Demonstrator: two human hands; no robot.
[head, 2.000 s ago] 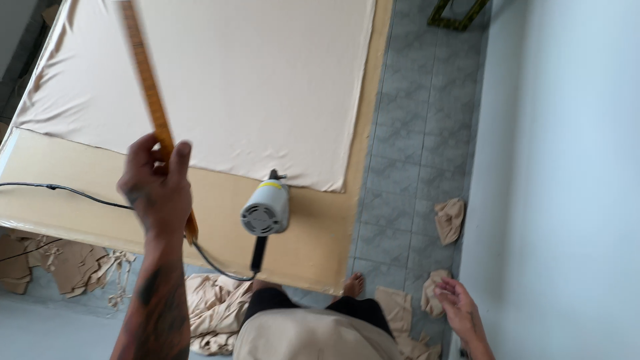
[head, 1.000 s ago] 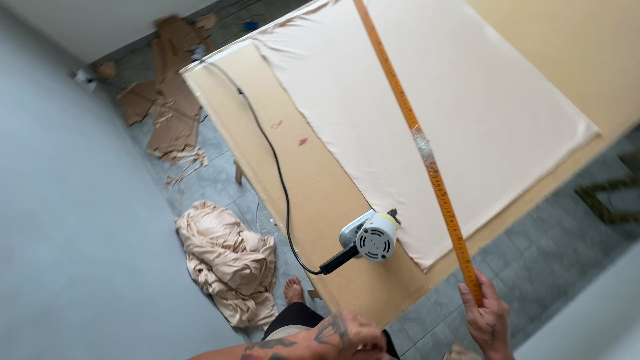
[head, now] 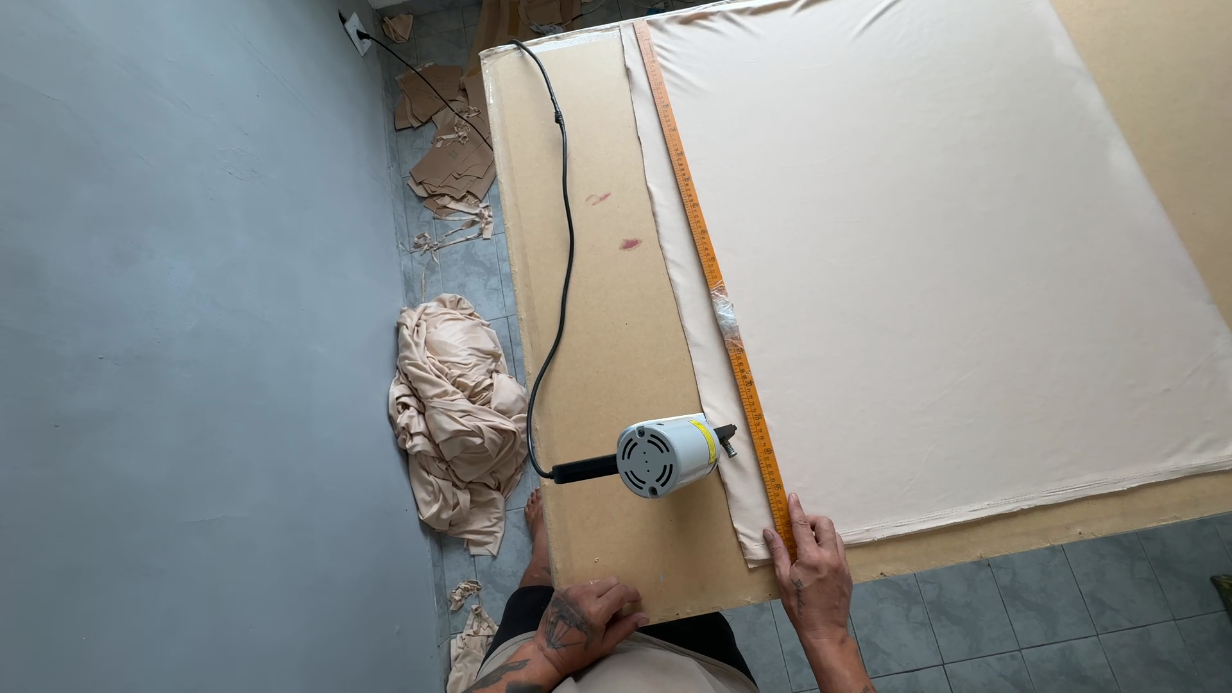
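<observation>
A long orange ruler (head: 756, 414), with clear tape round its middle, lies along the left part of a layered beige fabric (head: 943, 269) on the table. My right hand (head: 813, 568) grips the ruler's near end at the fabric's front edge. My left hand (head: 589, 621) rests at the table's near left corner, fingers loosely curled, with no object visible in it. Between the hands and a little farther in stands an electric fabric cutter (head: 664, 457), its black handle pointing left and its front end over the fabric's left margin, close to the ruler.
The cutter's black cable (head: 568, 250) runs along the table's left side (head: 597, 318) to a wall socket (head: 357, 35). On the tiled floor to the left lie a heap of beige cloth (head: 457, 414) and brown pattern pieces (head: 457, 154). A grey wall borders that side.
The ruler, held up in my left hand at first, now lies on the fabric nearer its left edge, its near end in my right hand. My left hand has come down to the table corner.
</observation>
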